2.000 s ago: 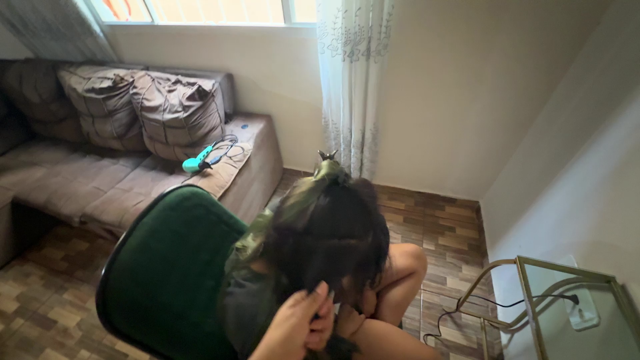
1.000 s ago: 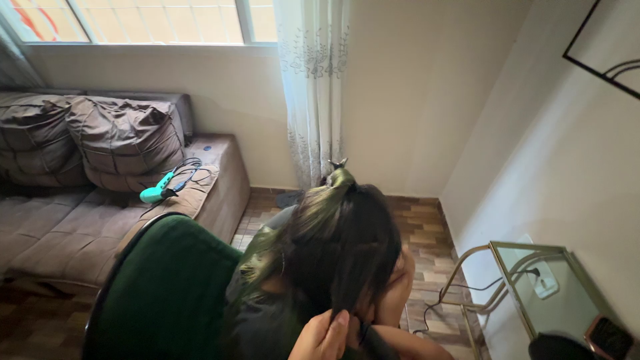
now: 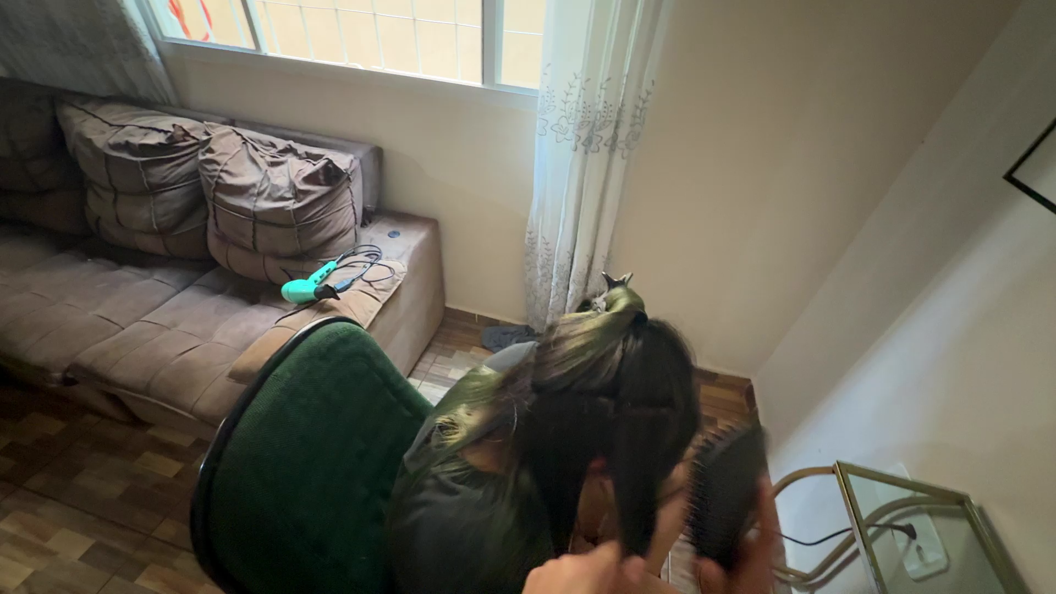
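A seated person's head of dark hair [image 3: 569,412] with green-tinted lengths fills the lower middle, part of it pinned on top with a hair claw clip [image 3: 615,282]. My left hand [image 3: 582,571], at the bottom edge, pinches the end of a dark lock [image 3: 635,478] that hangs from the head. Just to its right, my right hand [image 3: 747,549] holds a black paddle hairbrush [image 3: 726,491], blurred, with its bristles toward the lock. Whether the bristles touch the hair I cannot tell.
The person sits on a green upholstered chair [image 3: 318,462]. A turquoise hair dryer [image 3: 307,289] with a looped cord lies on the brown sofa [image 3: 157,330]. At right stands a gold-framed glass table [image 3: 850,495] near a wall outlet [image 3: 920,553] with a plug in it.
My right hand has come into view with the hairbrush, which lay out of hand at the lower right one second ago or was only partly seen. My left hand still grips hair.
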